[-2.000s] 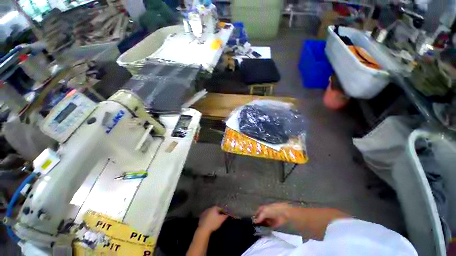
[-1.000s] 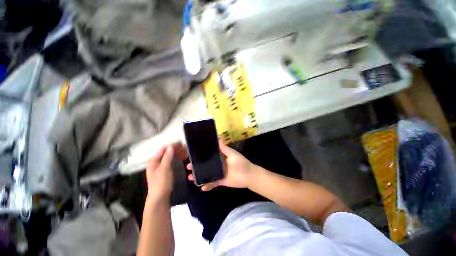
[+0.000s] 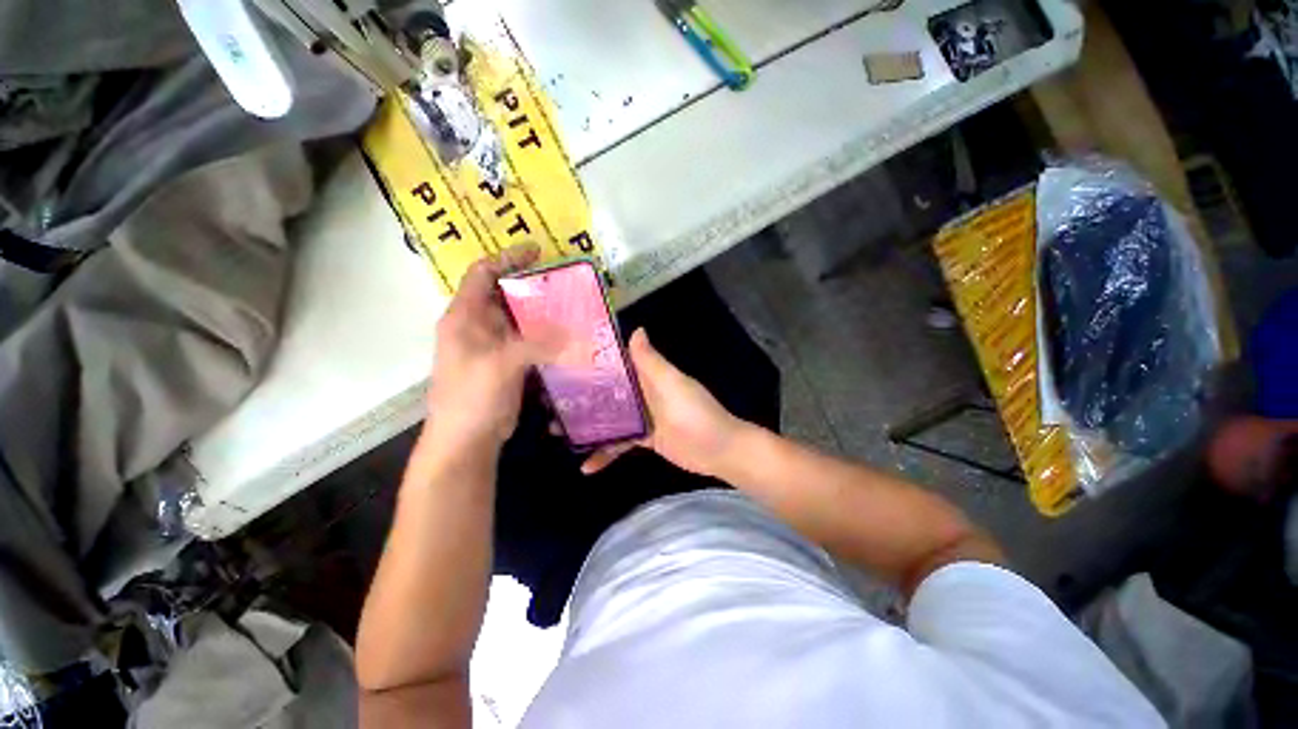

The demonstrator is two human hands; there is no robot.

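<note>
A mobile phone (image 3: 591, 363) with a lit pink screen is held upright over my lap, in front of the machine table's edge. My right hand (image 3: 669, 406) holds it from the right and below, with fingertips showing at its lower left edge. My left hand (image 3: 484, 349) is at its upper left side, fingers by the top corner and the blurred thumb over the screen. The fingers behind the phone are hidden.
Yellow PIT tape (image 3: 498, 171) lies on the white table (image 3: 698, 185) beneath the needle area (image 3: 434, 64). Snips (image 3: 708, 43) and a tan block (image 3: 894, 67) lie right. Grey-beige cloth (image 3: 171, 285) drapes left. A plastic-wrapped bundle (image 3: 1125, 306) sits right, below table level.
The phone screen has gone from dark to lit pink. My left hand has moved from beside the phone onto its upper left side. The view has shifted, with the table now nearer.
</note>
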